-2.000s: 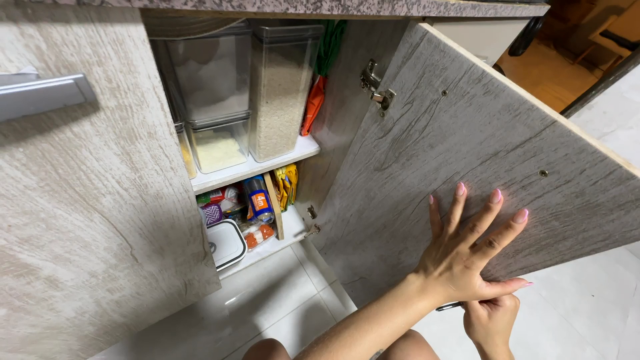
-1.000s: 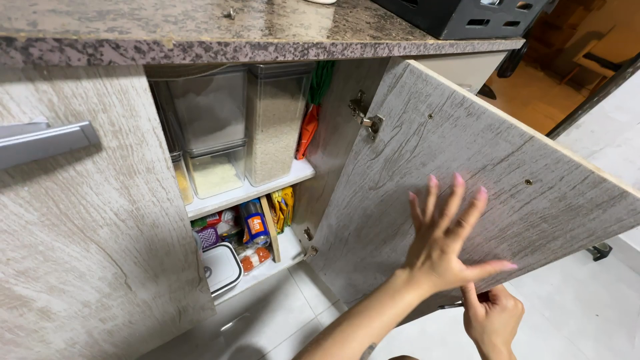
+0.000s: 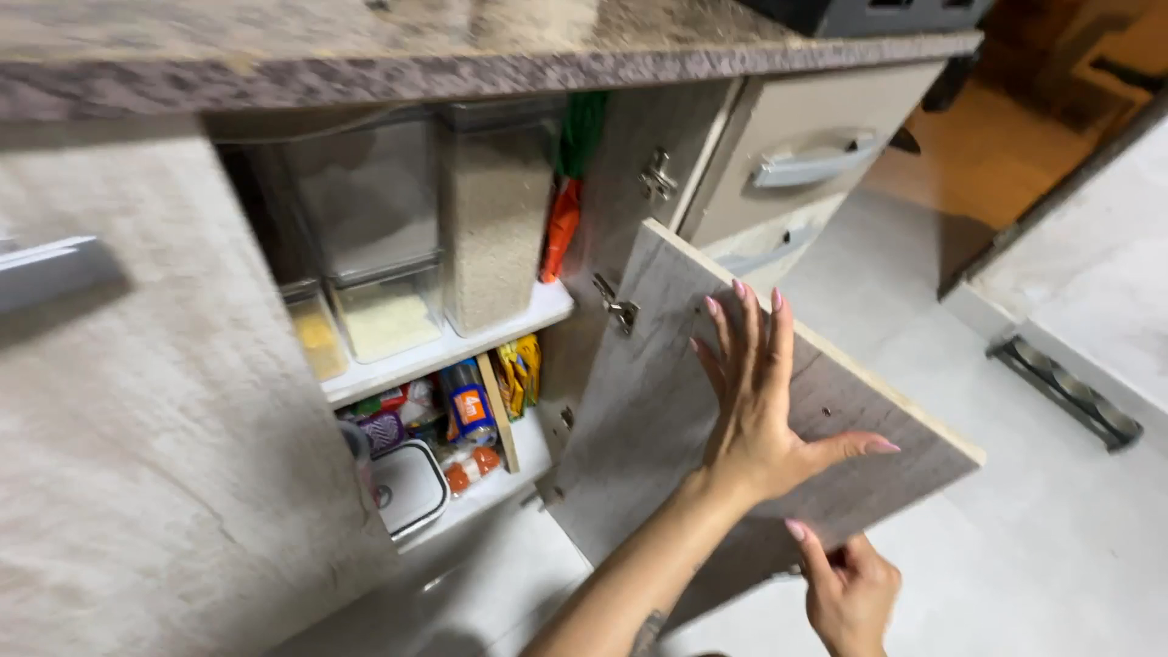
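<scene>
A grey wood-grain cabinet door (image 3: 666, 392) stands tilted in front of the open cabinet. Its top corner is well below the countertop, and a metal hinge (image 3: 619, 306) on it sits apart from the upper metal hinge plate (image 3: 659, 175) on the cabinet's side wall. My left hand (image 3: 757, 415) lies against the door's face with fingers spread, fingertips close to the upper edge. Lower down, my right hand (image 3: 849, 584) holds the door's bottom edge, thumb on the near face and the other fingers partly hidden. A lower hinge part (image 3: 566, 417) shows on the side wall.
Plastic food containers (image 3: 497, 219) fill the upper shelf (image 3: 456, 347); packets and a lidded box (image 3: 411, 488) sit below. A stone countertop (image 3: 456, 68) overhangs them. Drawers with a metal handle (image 3: 812, 164) are at right, near a dark metal object (image 3: 1063, 392) on the floor.
The door has dropped away from its upper mounting, uncovering the drawers beside it. Both hands have moved down with it. The left fingertips are now near its top edge.
</scene>
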